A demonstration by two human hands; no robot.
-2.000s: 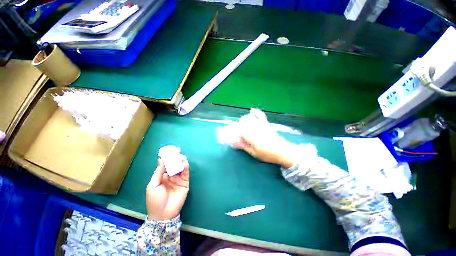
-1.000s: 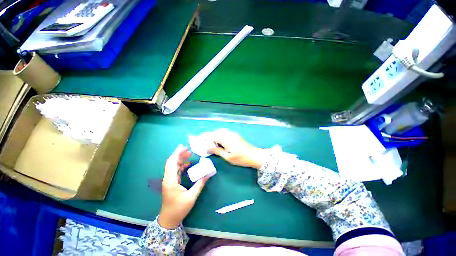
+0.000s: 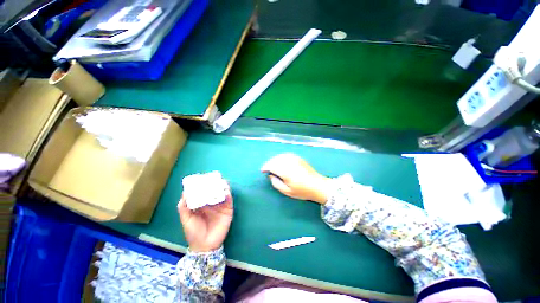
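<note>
My left hand (image 3: 207, 222) holds white plastic housing pieces (image 3: 205, 189) in its raised fingers, above the green bench mat. They look like a small white block; how many pieces there are is not clear. My right hand (image 3: 294, 177) is to the right of it, over the mat, with fingers curled and a small dark spot at the fingertips. No white part shows in it; whether it grips something small cannot be told. A slim white strip (image 3: 292, 242) lies on the mat near the front edge. The open carton (image 3: 106, 195) at left holds a heap of white parts (image 3: 127, 131).
A blue tote (image 3: 44, 248) with white parts is at lower left. A white guide bar (image 3: 269, 80) slants across the green belt (image 3: 367, 89). A white unit (image 3: 466, 53) stands beyond the belt. A power strip (image 3: 494, 89), bottle (image 3: 510, 147) and white paper (image 3: 447, 183) are at right.
My hands came together, then parted. The white piece seen in my right hand no longer shows there; my left hand now holds a larger white mass. The camera view shifted slightly.
</note>
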